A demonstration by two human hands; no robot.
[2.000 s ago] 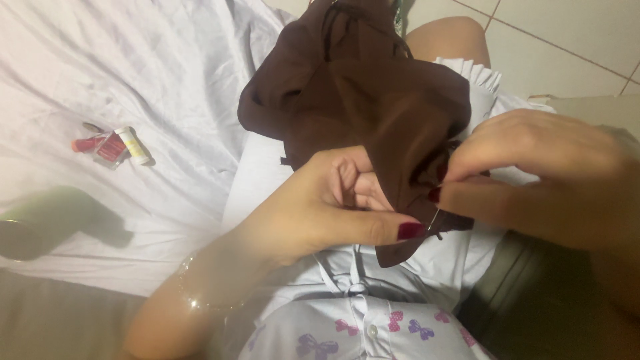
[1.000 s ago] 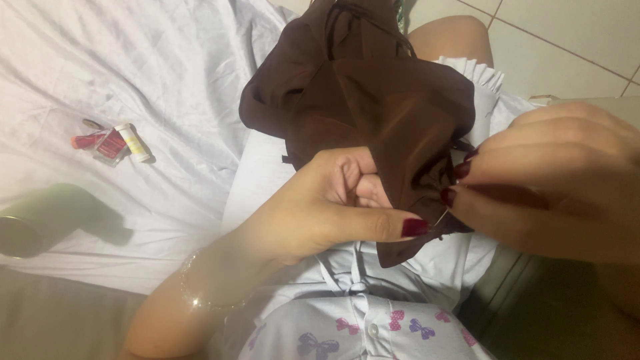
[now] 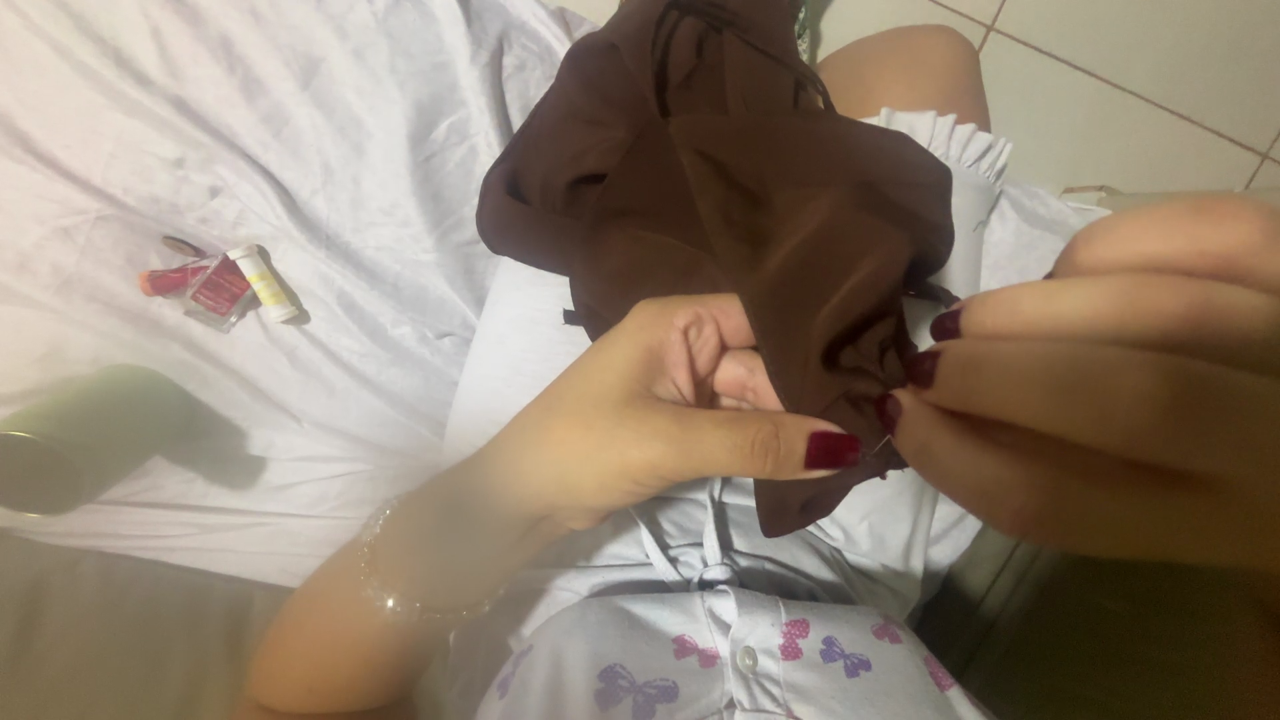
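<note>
A brown cloth garment (image 3: 800, 210) with thin dark straps or cords lies bunched over the lap. My left hand (image 3: 690, 410) grips its lower edge, thumb on top and the fingers partly hidden behind the cloth. Beside the left thumbnail, a short piece of a sewing needle (image 3: 880, 445) shows at the cloth edge. My right hand (image 3: 1080, 390) pinches that needle between thumb and fingertips, close to the fabric. Any thread is too fine to make out.
On the white sheet (image 3: 330, 130) at left lie a small clear packet with red contents (image 3: 220, 287), a white and yellow tube (image 3: 263, 284) and a dark round piece (image 3: 181, 245). A green cylindrical container (image 3: 90, 430) lies nearer. Floor tiles (image 3: 1150, 60) show at upper right.
My right hand has shifted slightly, its fingers now more closely lined up at the needle. My left hand keeps its hold on the brown cloth.
</note>
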